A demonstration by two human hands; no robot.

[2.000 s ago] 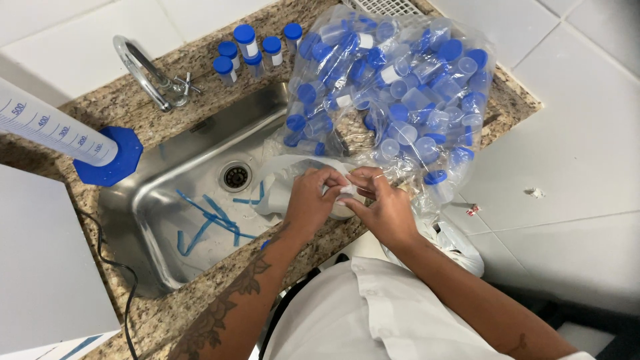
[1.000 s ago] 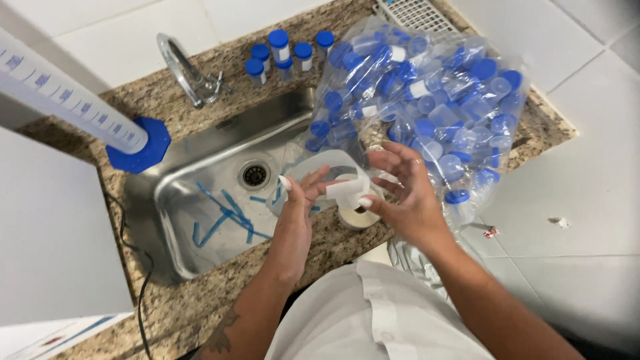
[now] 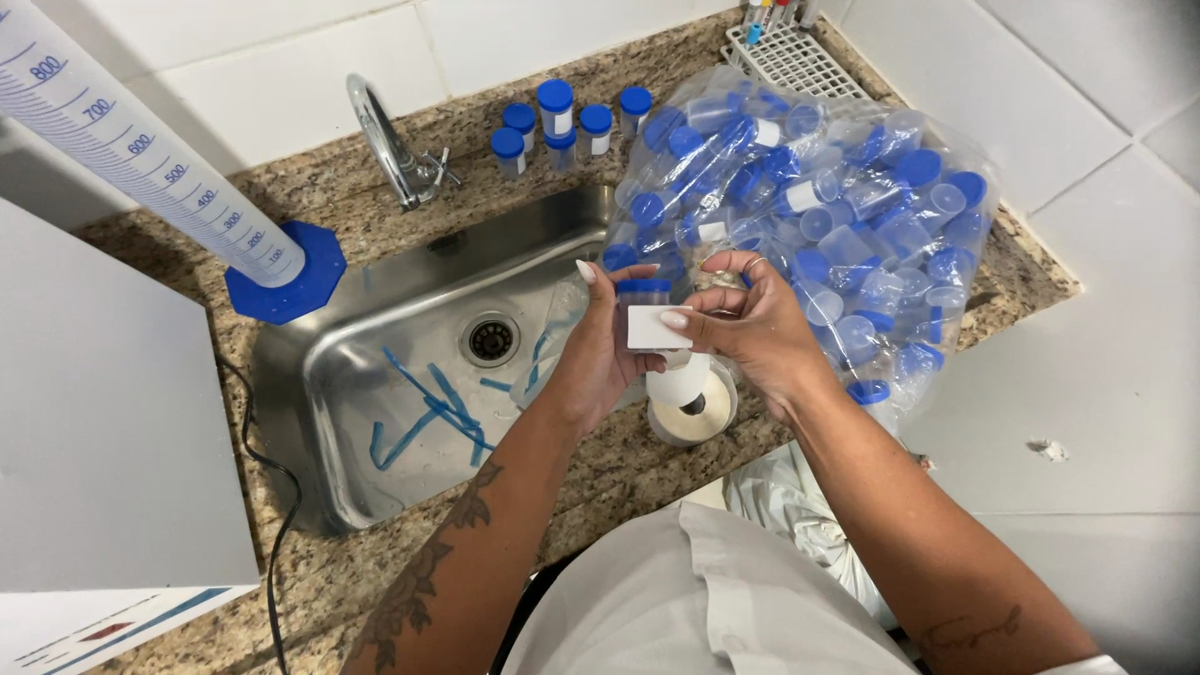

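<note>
My left hand grips a clear plastic specimen cup with a blue screw lid. Against the cup's side, my right hand holds a blank white adhesive label between thumb and fingers. Whether the label is stuck on cannot be told. Just below both hands stands a roll of labels on the granite counter, its white strip hanging loose at the top. A large clear bag full of blue-lidded cups lies beyond my right hand. Several cups with blue lids stand behind the sink, some bearing white labels.
A steel sink with blue plastic strips lies at left, under a chrome faucet. A graduated cylinder leans into view on its blue base. A white test tube rack sits behind the bag. A black cable crosses the counter.
A blue-lidded cup is now in my left hand, where a second ago both hands were at the loose label strip. My right hand now holds a single label. The view has shifted somewhat.
</note>
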